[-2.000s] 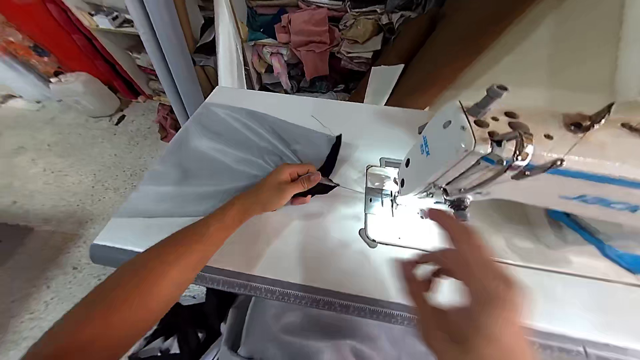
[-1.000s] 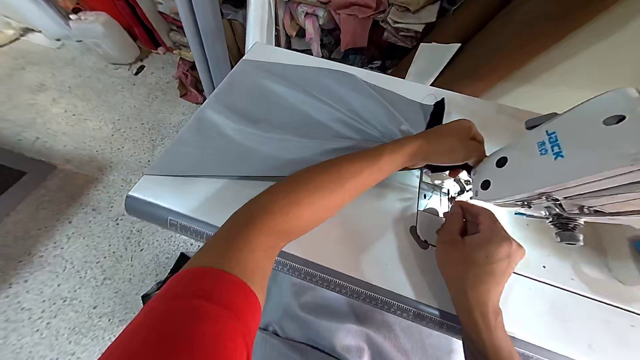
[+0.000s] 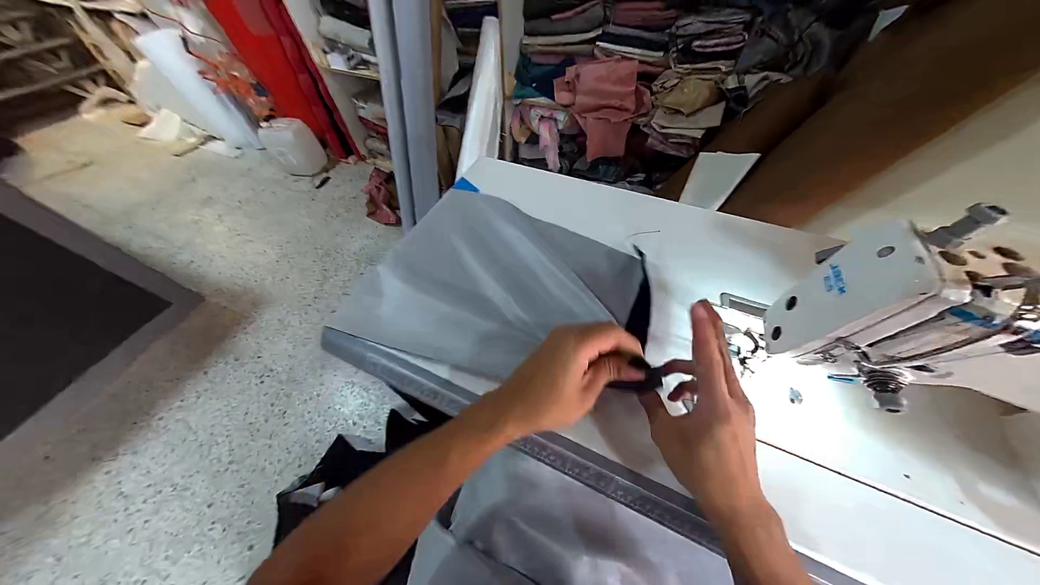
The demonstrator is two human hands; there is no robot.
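Just left of the Jack sewing machine [image 3: 861, 301], both hands meet at a black fabric edge [image 3: 638, 378]. My left hand [image 3: 569, 374] pinches that edge between thumb and fingers. My right hand [image 3: 707, 406] holds the edge's other end with thumb and index finger, its remaining fingers raised. From the black edge, grey fabric [image 3: 479, 284] spreads leftward over the white table. The lit needle area [image 3: 743, 345] lies beyond my right hand, and the fabric is apart from it.
A measuring tape strip [image 3: 601, 479] runs along the table's front edge. More grey fabric [image 3: 561, 528] hangs in front, beside black cloth [image 3: 341, 471] at lower left. Folded garments [image 3: 605, 97] fill shelves behind. A white plastic jug [image 3: 292, 146] stands on the floor.
Both hands have moved from the needle area back to the left, bringing the black edge with them. The grey fabric has come away from the machine. The view has shifted.
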